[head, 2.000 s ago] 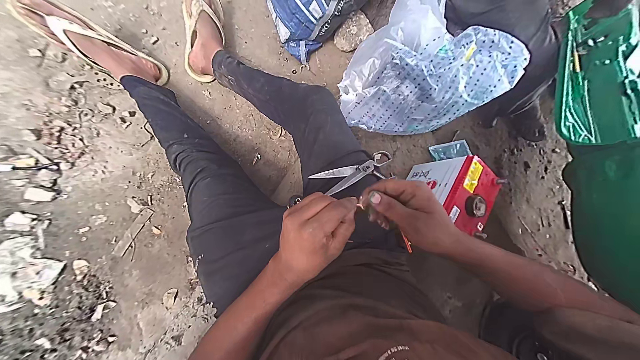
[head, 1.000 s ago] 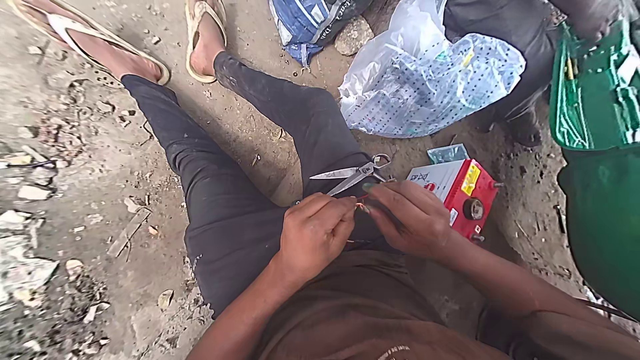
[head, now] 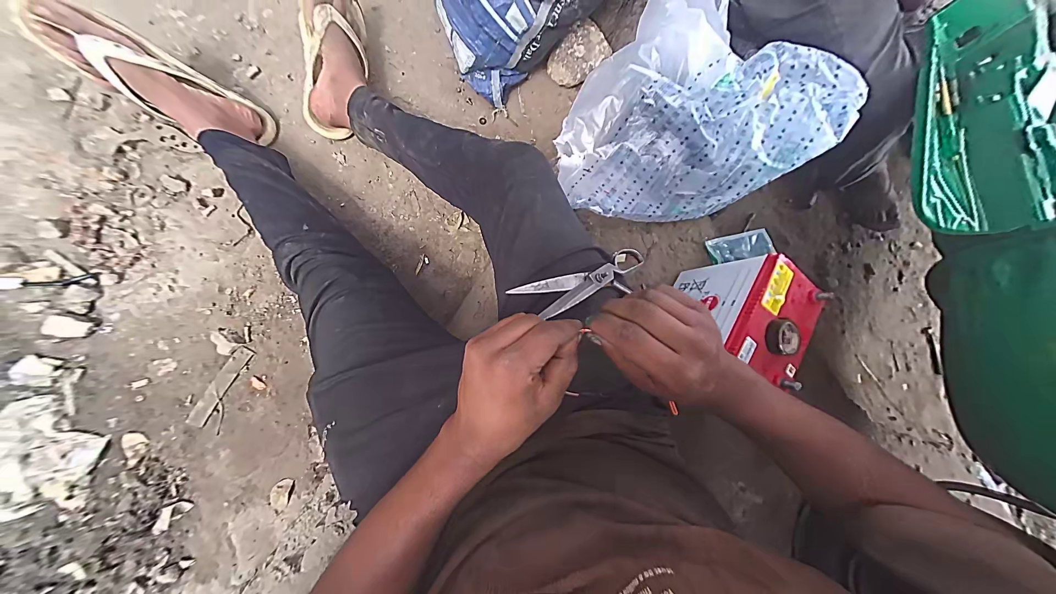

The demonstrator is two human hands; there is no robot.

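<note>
An orange wire (head: 586,332) runs between my two hands, above my lap. My left hand (head: 520,375) pinches one side of it between thumb and fingertips. The other side is gripped by my right hand (head: 656,342), and an orange end pokes out below that palm. Just beyond my fingers, metal scissors (head: 577,285) with parted blades lie on my thigh, their visible handle loop pointing away to the right. My fingers hide part of the wire and of the scissors.
Right of my right hand stands a red and white battery-like box (head: 767,305) with a round gauge and terminals. Beyond lie a clear dotted plastic bag (head: 709,140), a blue sack (head: 503,33) and a stone (head: 579,54). A green tool case (head: 982,124) is at right, near another person's dark-clad leg (head: 858,91).
My fingers have shifted slightly around the wire, which both hands keep holding. Another person's hand, over the green case one second ago, has mostly left the view.
</note>
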